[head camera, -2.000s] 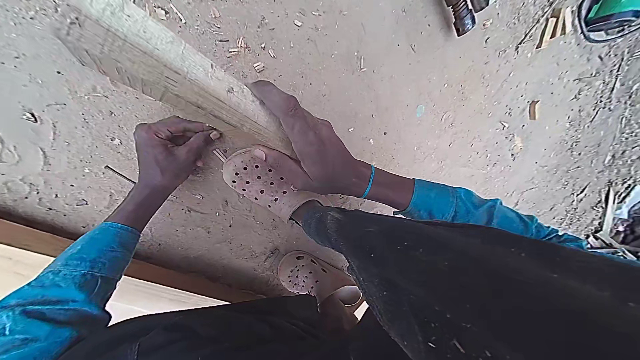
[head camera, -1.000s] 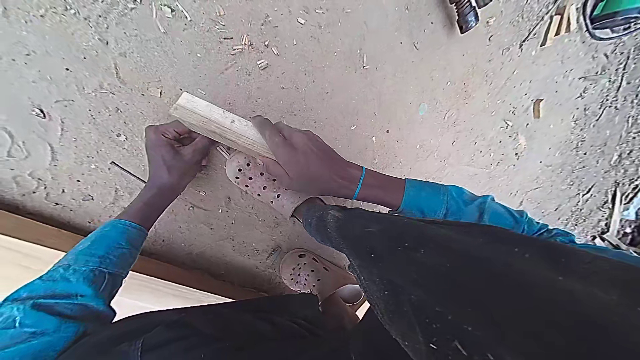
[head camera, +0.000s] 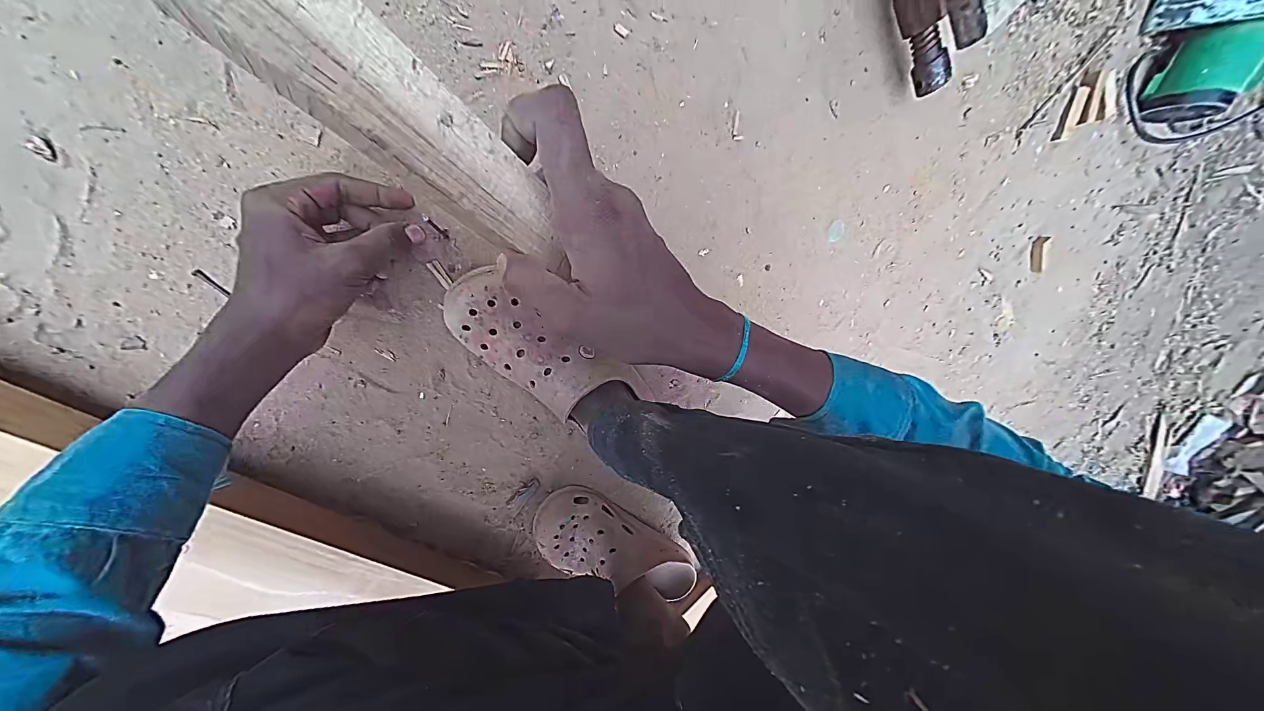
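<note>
My right hand (head camera: 622, 257) grips the near end of a long wooden board (head camera: 395, 118), which slants up to the top left. Its fingers curl over the far edge and the thumb is on the near side, just above the toe of a perforated clog (head camera: 513, 341). To the left, my left hand (head camera: 316, 247) holds a small dark nail (head camera: 434, 229) by thumb and fingertips, close to the board's lower side. A thin light sliver (head camera: 438, 274) lies by the clog's toe.
The second clog (head camera: 583, 533) stands lower down, beside a wooden frame with a pale panel (head camera: 296, 563). At the top right are a dark metal tool part (head camera: 928, 59), wood offcuts (head camera: 1081, 104) and a green object (head camera: 1200, 64). Debris (head camera: 1229, 464) lies at the right edge.
The board has swung: a second ago it looked short and lay flatter, now it reaches to the top left, much as two seconds ago. My right fingers have shifted on it.
</note>
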